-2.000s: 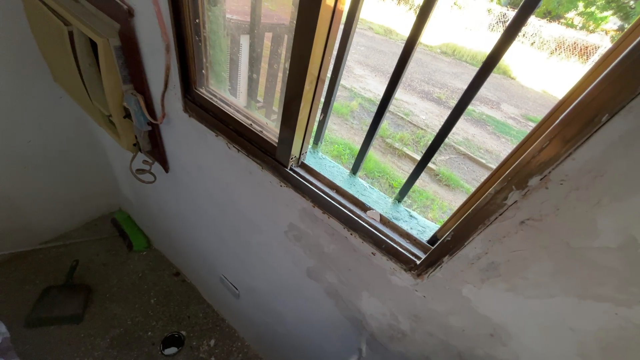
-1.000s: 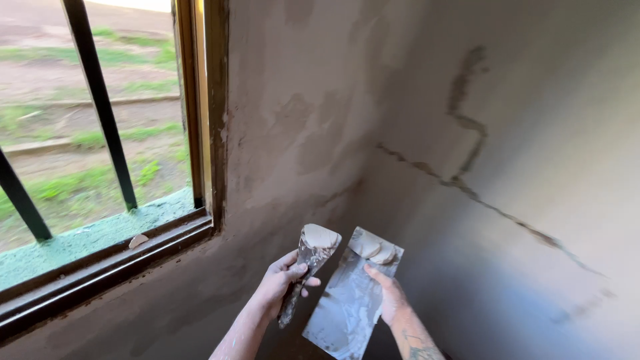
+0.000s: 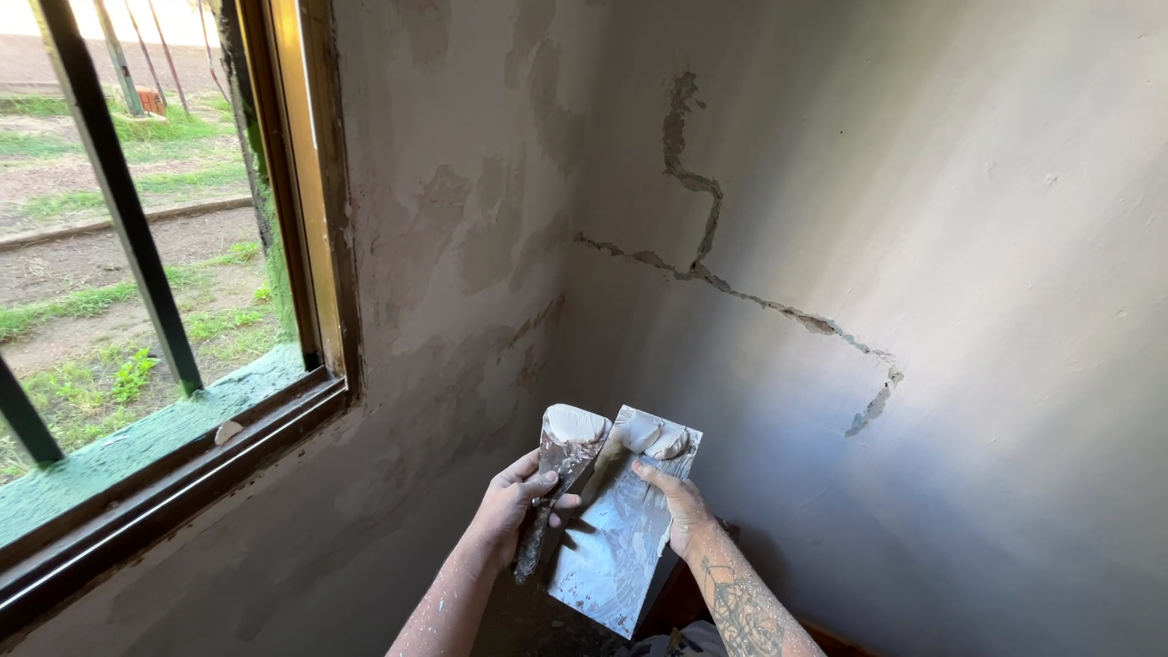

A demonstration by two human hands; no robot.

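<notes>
My left hand point(image 3: 520, 506) grips a putty knife point(image 3: 570, 456) whose blade, smeared and pointing up, carries a lump of white filler point(image 3: 575, 424) at its tip. Close beside it on the right, my right hand point(image 3: 677, 506) holds a rectangular steel plastering trowel point(image 3: 607, 557), its flat face tilted toward me, with the thumb on that face. More white filler point(image 3: 659, 436) lies along the trowel's upper end. Both forearms bear white specks. The trowel's handle is hidden behind its plate.
A jagged crack point(image 3: 762, 301) branches across the right wall point(image 3: 985, 274). Patchy plaster point(image 3: 456, 228) covers the wall between the corner and the window frame point(image 3: 342, 274). Black bars point(image 3: 128, 201) stand outside the window. A small pale chip point(image 3: 228, 432) lies on the window's lower edge.
Both hands, with the putty knife and trowel, were out of view two seconds ago and show one second ago. The view has swung far from the window toward the cracked wall.
</notes>
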